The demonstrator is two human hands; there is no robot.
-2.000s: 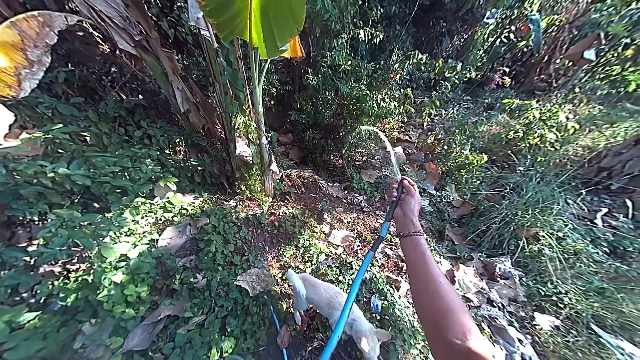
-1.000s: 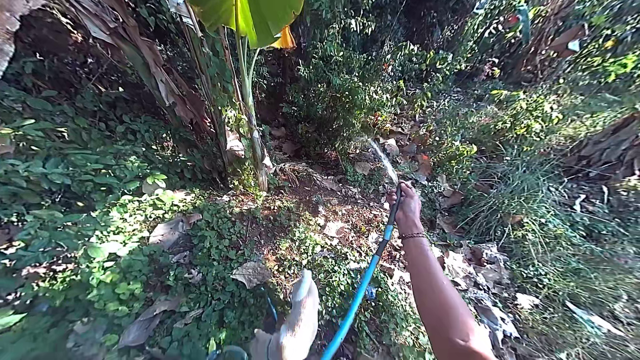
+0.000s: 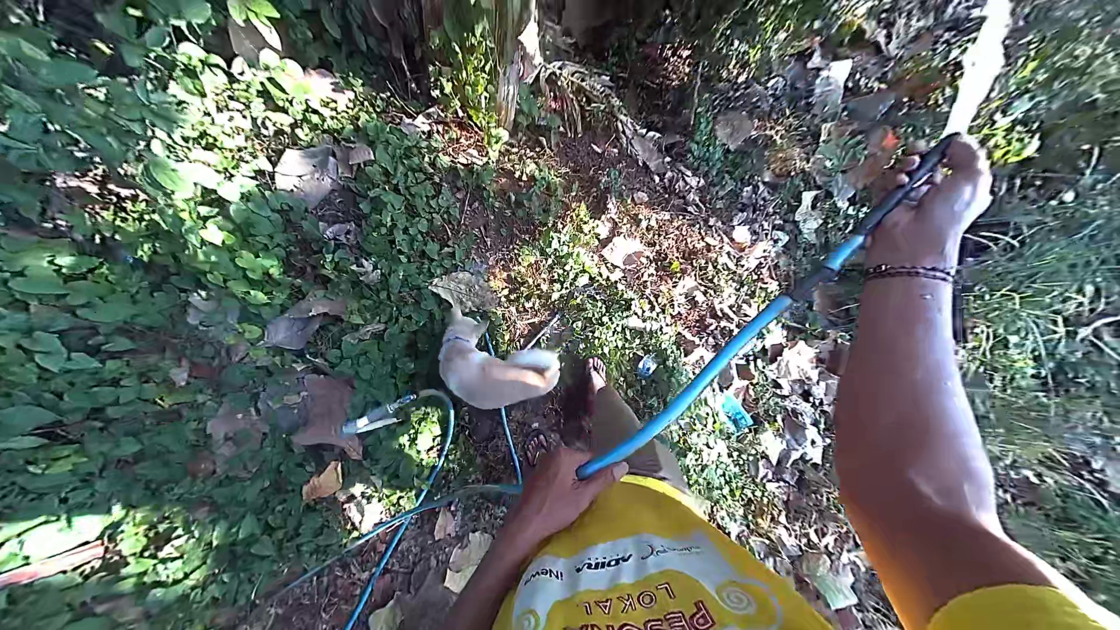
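Observation:
My right hand (image 3: 941, 188) grips the dark end piece of a blue garden hose (image 3: 700, 382) at the upper right, and a stream of water (image 3: 978, 74) leaves its tip. Lower down, near my waist, my left hand (image 3: 564, 490) is closed around the same hose, which runs on behind it to the lower left. A light-coloured dog (image 3: 494, 372) with a collar stands just ahead of my feet, its body curved over a thin blue hose on the ground. Left of the dog lies a hose nozzle or fitting (image 3: 374, 418) among the leaves.
Low leafy plants (image 3: 219, 201) cover the left side, and long grass (image 3: 1050, 306) grows on the right. Plant stems (image 3: 510, 70) rise at the top centre. Dry leaves (image 3: 623, 252) and a blue scrap (image 3: 735, 413) litter the soil. Loops of hose (image 3: 394, 547) cross the ground beside my feet.
The view has tipped down, bringing my left hand on the hose into sight. The dog has turned, its head now toward the upper left. Water still flows from the hose in my right hand.

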